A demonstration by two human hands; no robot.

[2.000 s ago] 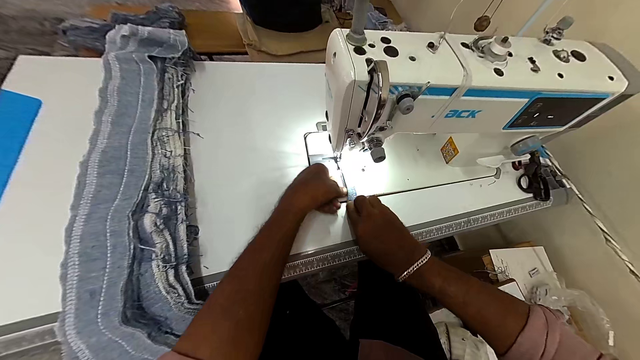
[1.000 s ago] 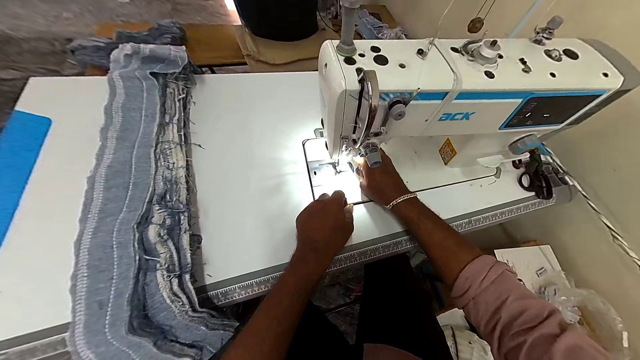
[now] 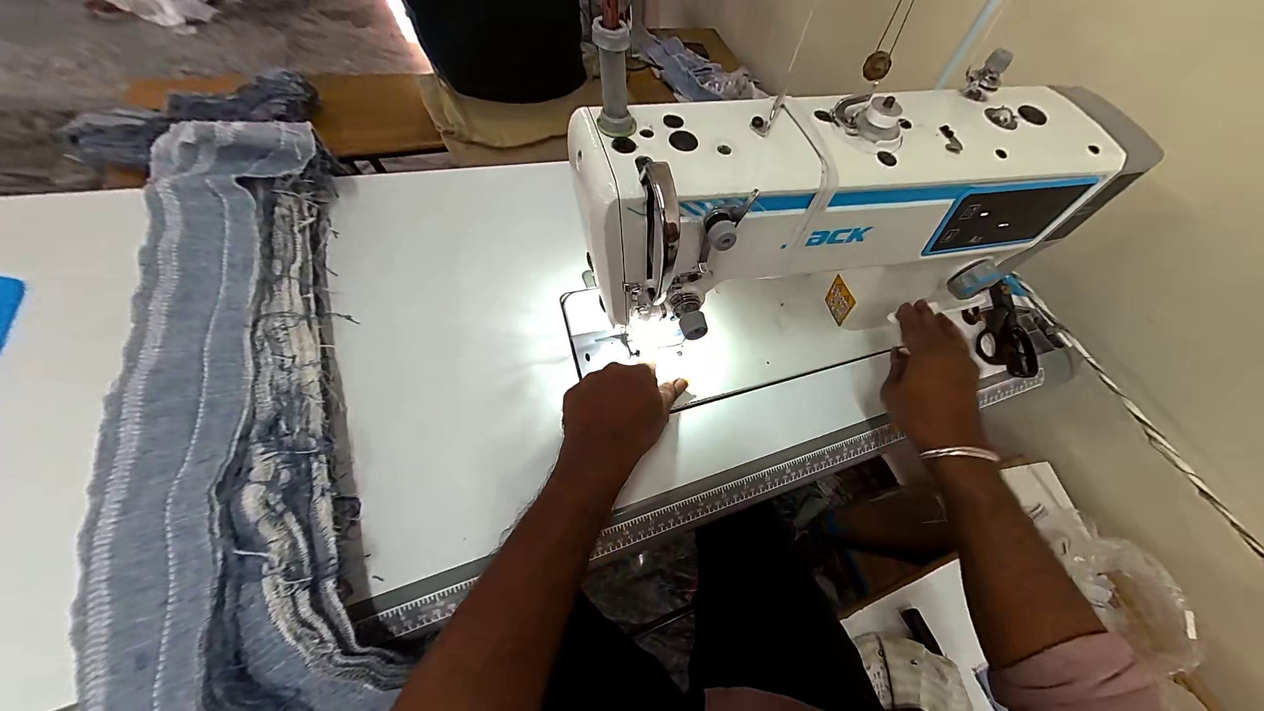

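Note:
A white Jack sewing machine (image 3: 869,178) stands on the white table, its lamp lighting the needle plate (image 3: 592,331). My left hand (image 3: 617,410) rests just in front of the plate, fingers bent; whether it holds anything under the glare cannot be told. On the right, my right hand (image 3: 933,370) reaches to the base of the machine beside black-handled scissors (image 3: 1007,341). A small white piece shows at its fingertips, and its grip is unclear. A long stack of blue denim strips (image 3: 178,395) with frayed edges and pale stitching lies over the table's left part.
A measuring tape strip (image 3: 731,499) runs along the front table edge. A blue sheet (image 3: 8,306) lies at the far left. Behind the table are a wooden bench (image 3: 380,114) and a black container (image 3: 499,44). A clear plastic bag (image 3: 1136,602) sits lower right, near a twisted cable (image 3: 1165,444).
My right hand has moved from beside the needle area to the right, near the scissors. My left hand remains in front of the needle plate.

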